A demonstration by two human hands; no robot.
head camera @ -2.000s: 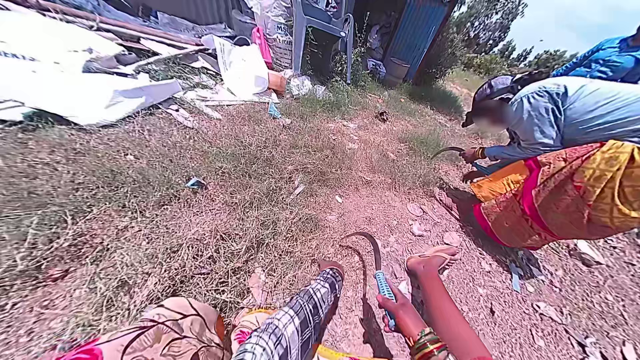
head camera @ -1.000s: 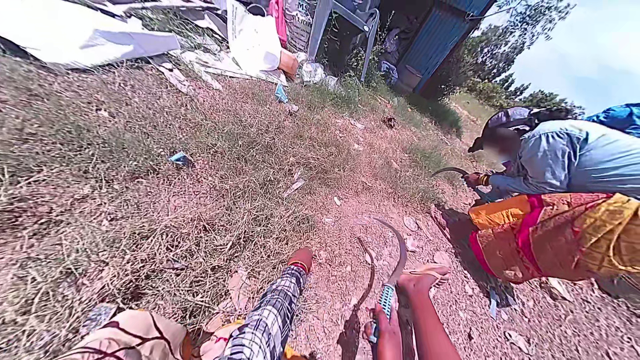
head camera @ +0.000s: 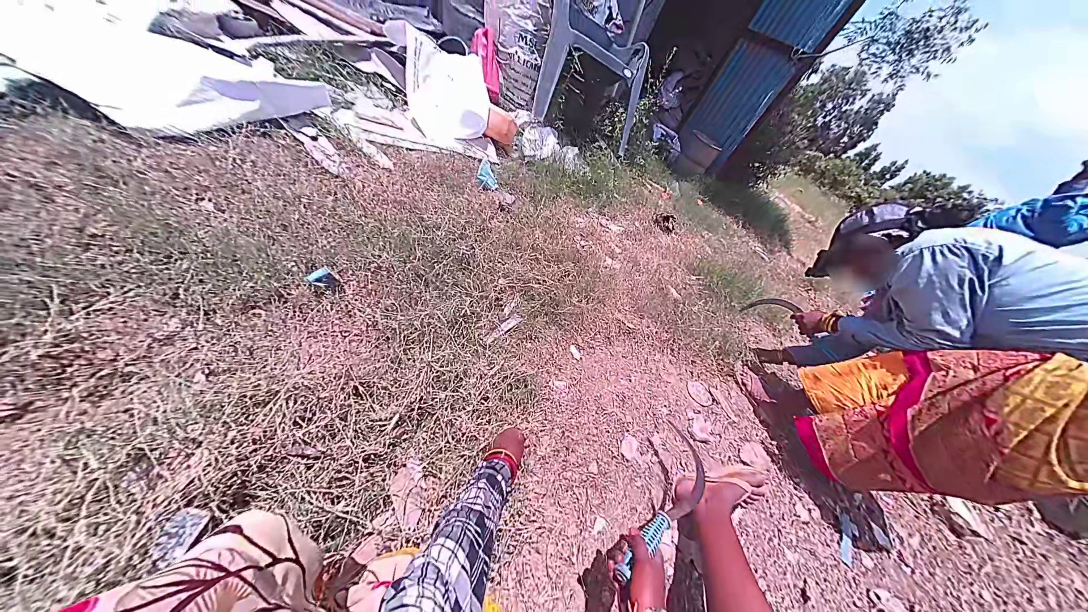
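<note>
My left hand [head camera: 507,446], below a checked sleeve with a red and yellow bangle at the wrist, is low over the edge of the dry grass. Its fingers are too unclear to tell whether they hold anything. My right hand [head camera: 643,568] is closed around the blue-wrapped handle of a sickle [head camera: 653,544], at the bottom of the view. The curved metal blade points up and away, its lower part in front of a sandalled foot [head camera: 722,497]. Dry, tangled grass [head camera: 408,357] covers the ground left of my left hand.
At the right a bent-over co-worker [head camera: 960,289] holds another sickle [head camera: 772,302]; someone in blue [head camera: 1041,221] is behind. White sheets [head camera: 212,93], a plastic chair [head camera: 595,42] and a corrugated metal panel [head camera: 735,93] stand or lie farther off.
My right hand with the sickle is lower and closer to my body; the blade now overlaps the foot, where it was left of it two seconds ago. The view has tilted.
</note>
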